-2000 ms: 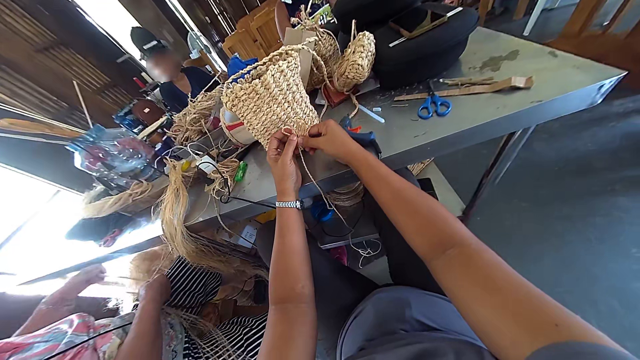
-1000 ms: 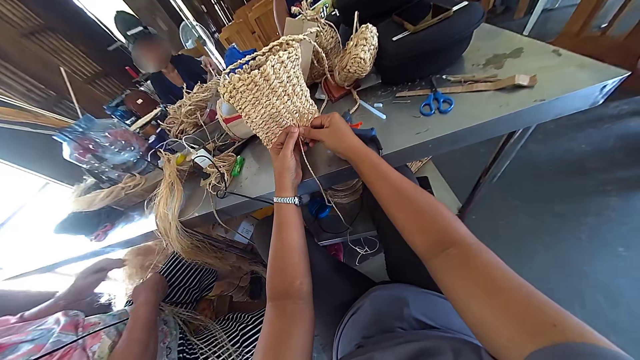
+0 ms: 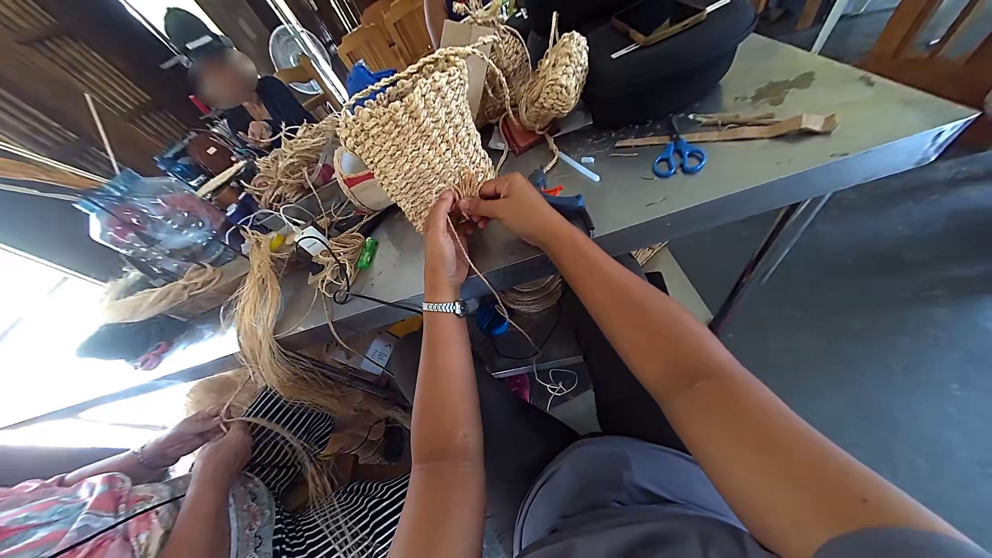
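A woven natural-fiber basket [image 3: 422,128] stands tilted on the metal table's near edge, its rim toward the upper left. My left hand [image 3: 447,244], with a watch on the wrist, grips the basket's lower edge. The fingertips of my right hand [image 3: 508,203] meet my left fingers there, pinching fiber strands at the same edge. From between the hands a thin twisted cord [image 3: 484,279] hangs down past the table edge. Exactly which strand each hand holds is hidden by the fingers.
Blue-handled scissors [image 3: 679,157] and a brown strip [image 3: 744,132] lie on the table at right. Behind the basket are a smaller woven piece [image 3: 554,81] and a black case [image 3: 666,62]. Raw fiber [image 3: 263,325] hangs over the edge at left. A co-worker's hands [image 3: 209,442] hold fiber at lower left.
My hands stay together at the basket's lower edge, with small finger movements. The co-worker's hands at lower left have come closer together.
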